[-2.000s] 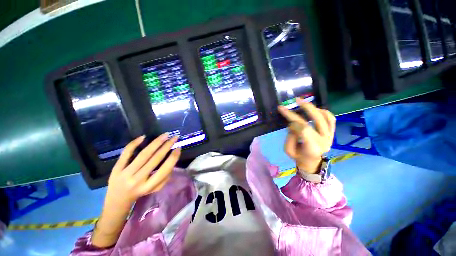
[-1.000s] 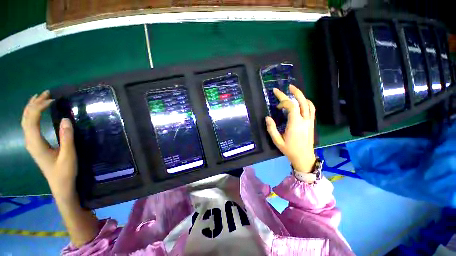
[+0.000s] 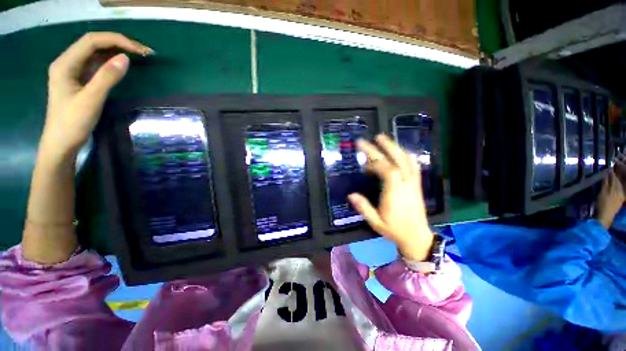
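A black foam tray (image 3: 230, 182) lies on the green bench and holds several smartphones in a row. The leftmost phone (image 3: 175, 199), the second phone (image 3: 278, 199) and the third phone (image 3: 340, 188) show dark screens with small text, some green; the third also shows a red spot. The rightmost phone (image 3: 415, 127) is dark and partly hidden. My left hand (image 3: 86, 89) is raised above the tray's far left corner, thumb and fingers apart, holding nothing. My right hand (image 3: 395, 195) is over the third and rightmost phones, fingers spread, holding nothing; whether a fingertip touches glass is unclear.
More black foam trays (image 3: 511, 137) with dark phones stand at the right. A white rail (image 3: 309, 33) and a brown board (image 3: 384, 17) run along the far side. A person's blue sleeve (image 3: 542, 267) is at the lower right, with a hand (image 3: 609, 199) near those trays.
My left hand has left the tray's left edge and moved up and away. My right hand has shifted to between the third and rightmost phones. The leftmost phone now shows green text.
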